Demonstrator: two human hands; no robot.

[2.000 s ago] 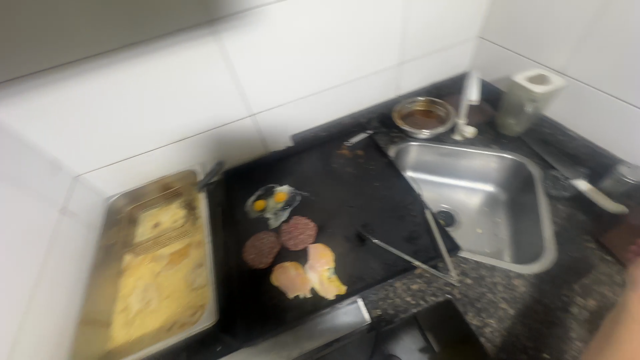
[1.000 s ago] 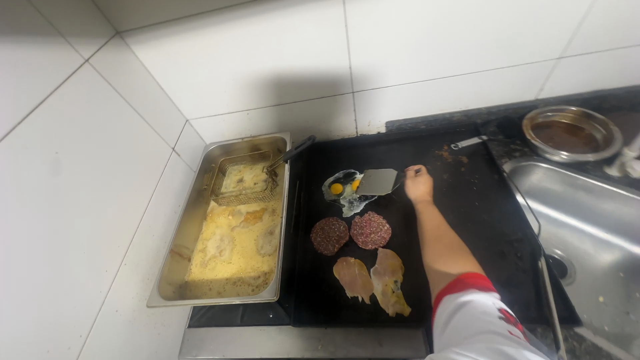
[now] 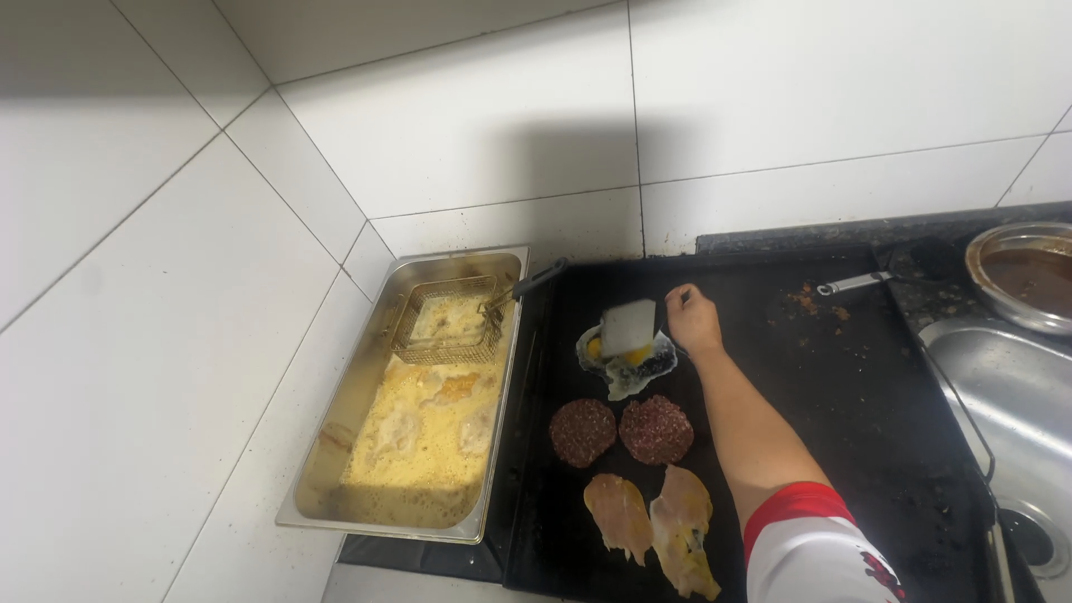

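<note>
My right hand is closed on the handle of a metal spatula over the black griddle. The spatula's flat blade covers part of the frying eggs; two yolks show at its edges. Nearer me, two raw burger patties lie side by side on the griddle. Below them are two pieces of thin, pale chicken meat. My left hand is out of view.
A deep steel fryer pan of bubbling oil stands left, with a wire basket inside. At right are a steel sink, a bowl of brown sauce and a metal handle across the griddle's edge. Tiled walls rise behind and left.
The view has swung left since the oldest frame. My right hand, at the right edge then, is now over the griddle with the spatula. Since one second ago, the blade has moved left over the eggs.
</note>
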